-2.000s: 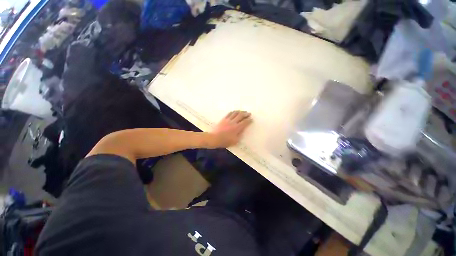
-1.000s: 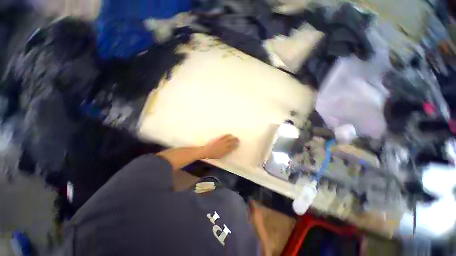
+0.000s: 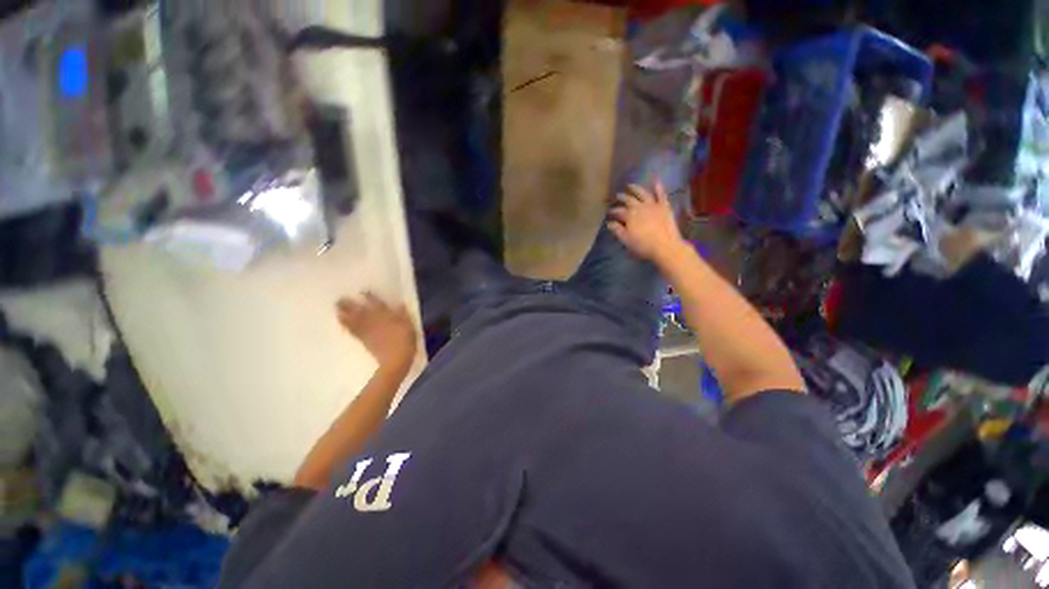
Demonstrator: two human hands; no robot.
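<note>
The pale pressing table (image 3: 247,345) runs along my left side. My left hand (image 3: 380,328) rests palm down near its edge, blurred, fingers apart, with nothing seen in it. My right hand (image 3: 646,221) is away from the table, beside my dark-trousered leg, fingers spread and empty. A shiny metal object (image 3: 282,207) lies on the table beyond my left hand, too blurred to name surely. A dark block (image 3: 335,159) is next to it.
A brown board or carton (image 3: 561,138) lies on the floor ahead. A blue crate (image 3: 799,138) and a red one (image 3: 727,138) stand to the right, near pale scraps (image 3: 920,201) and black cloth (image 3: 938,316). Dark fabric (image 3: 92,403) lies beyond the table's far side.
The view has swung to the right, so the table is now on the left and the crates show. My left hand still rests at the table edge. My right hand has come fully into view.
</note>
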